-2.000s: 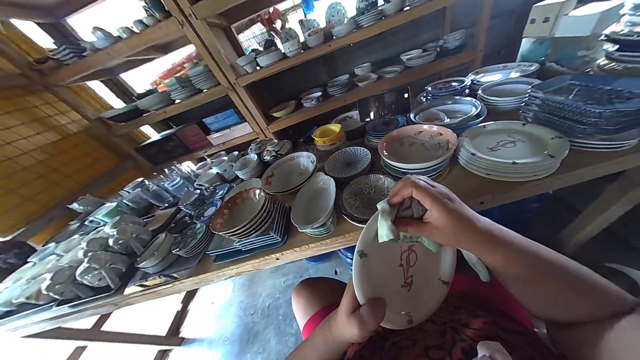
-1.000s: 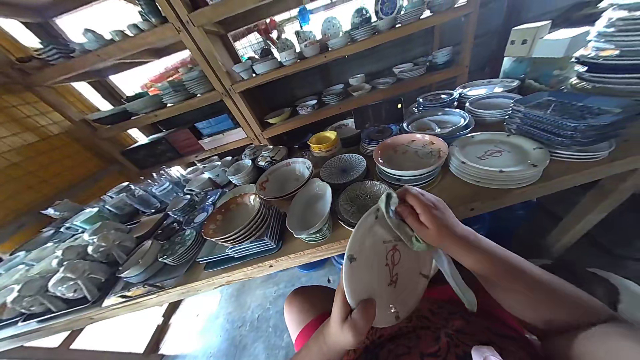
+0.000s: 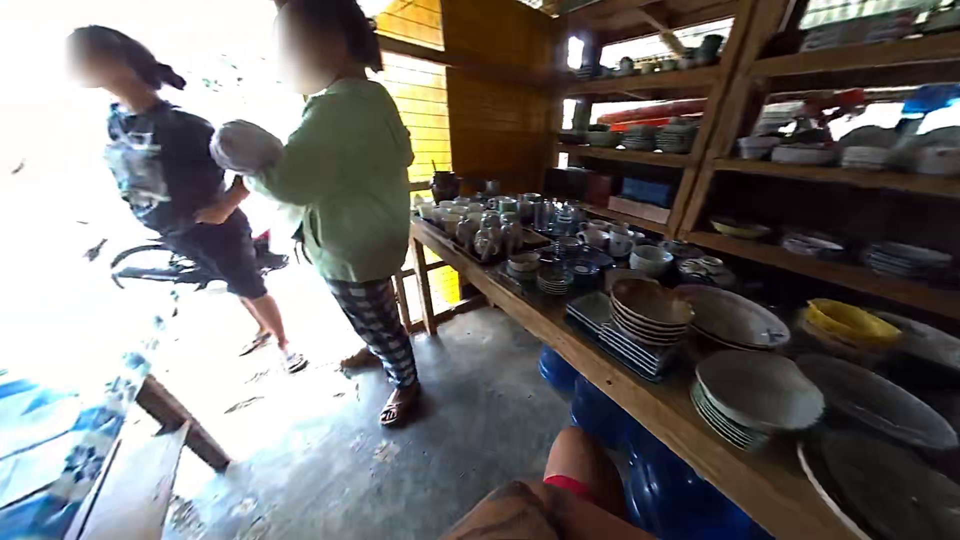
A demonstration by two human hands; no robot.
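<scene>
Neither of my hands shows clearly. Bare skin at the lower edge may be part of my left hand or of a leg; I cannot tell which. My bent knee, with a red hem, is beside the wooden table (image 3: 525,322). Closest on the table are pale oval bowls (image 3: 759,390) on a stack of dishes, and a dark round dish with a light rim (image 3: 885,487), cut off by the frame. Behind them stand brown-rimmed bowls (image 3: 651,304), rectangular plates (image 3: 630,349), a large round bowl (image 3: 731,315) and a yellow bowl (image 3: 847,321). No held plate or cloth is visible.
Two people stand on the left: one in a dark shirt (image 3: 176,165), one in a green top (image 3: 349,180). Cups and teapots (image 3: 487,232) crowd the table's far end. Wooden shelves (image 3: 825,169) hold crockery. Blue rounded objects (image 3: 660,480) lie under the table.
The view has swung far left, bringing the two people into sight. The oval plate that my left hand held and the cloth in my right hand are no longer seen.
</scene>
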